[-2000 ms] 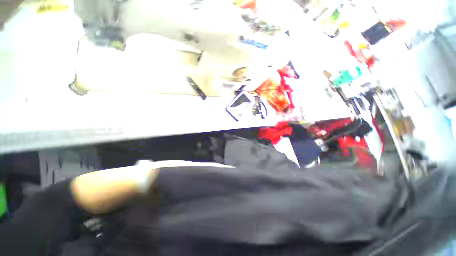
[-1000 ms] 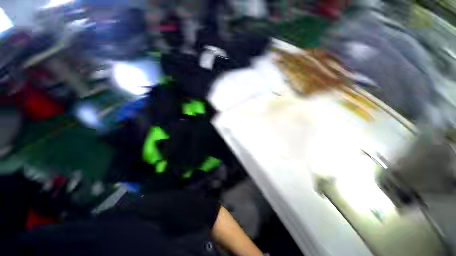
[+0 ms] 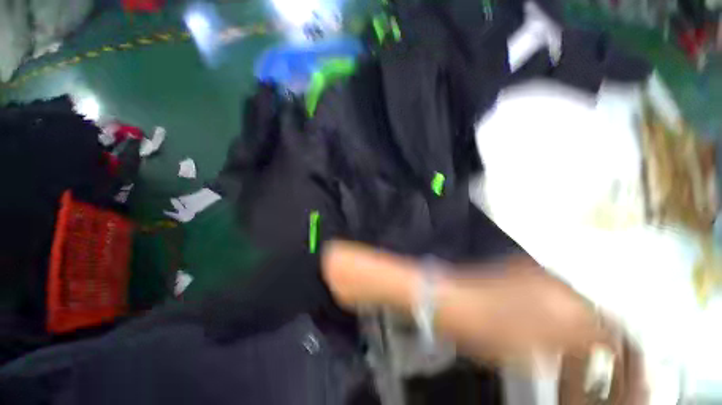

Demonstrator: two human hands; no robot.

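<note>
My left hand (image 3: 554, 316) is strongly blurred at the lower right, at the near part of the table. Its bare forearm with a pale band at the wrist reaches in from the black clothing on the left. A small pale patch shows by its fingers; whether it holds anything cannot be told. My right hand is not seen. A large black garment heap (image 3: 356, 158) with bright green strips (image 3: 314, 231) lies beyond the forearm, left of the white table (image 3: 681, 293).
An orange-red basket (image 3: 91, 265) stands at the left beside dark cloth. White scraps (image 3: 194, 202) lie on the green floor (image 3: 170, 87). A blue thing (image 3: 297, 63) is behind the garments. A brown piece (image 3: 677, 170) lies on the table at the right.
The view has swung left and down from the machine table to the garment heap and floor. My left forearm now reaches further right, with its blurred hand in view.
</note>
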